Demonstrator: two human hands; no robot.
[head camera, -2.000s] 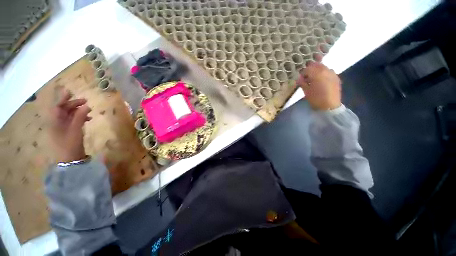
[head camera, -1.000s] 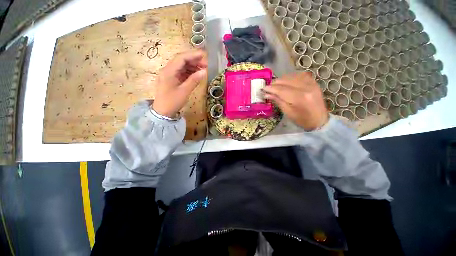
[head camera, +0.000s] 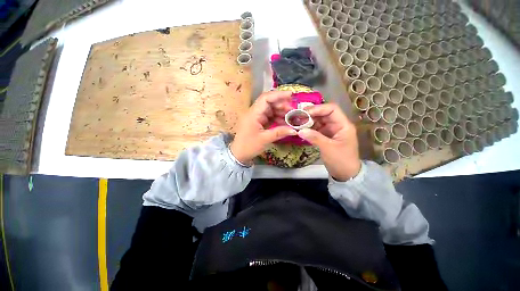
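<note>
My left hand (head camera: 261, 128) and my right hand (head camera: 332, 136) hold one short open tube (head camera: 299, 119) between their fingertips, its round opening facing me. It is above the pink holder (head camera: 292, 138), which the hands and tube mostly cover. A bit of the small white piece (head camera: 305, 105) shows behind the fingers. The holder rests on the round speckled stand (head camera: 291, 156). The wooden board (head camera: 159, 96) on the left has a short row of upright tubes (head camera: 245, 48) at its upper right edge. Whether loose tubes are on the stand's left edge is hidden.
A filled board (head camera: 407, 169) densely covered with upright tubes lies on the right. A dark grey cloth (head camera: 295, 66) with pink beneath lies behind the stand. More filled boards stand at far left (head camera: 21, 108) and upper right. The white table (head camera: 114, 168) ends in front of me.
My right hand moved from the filled board to the pink holder, then to the middle. Both hands have come together on a tube. The view has turned and levelled.
</note>
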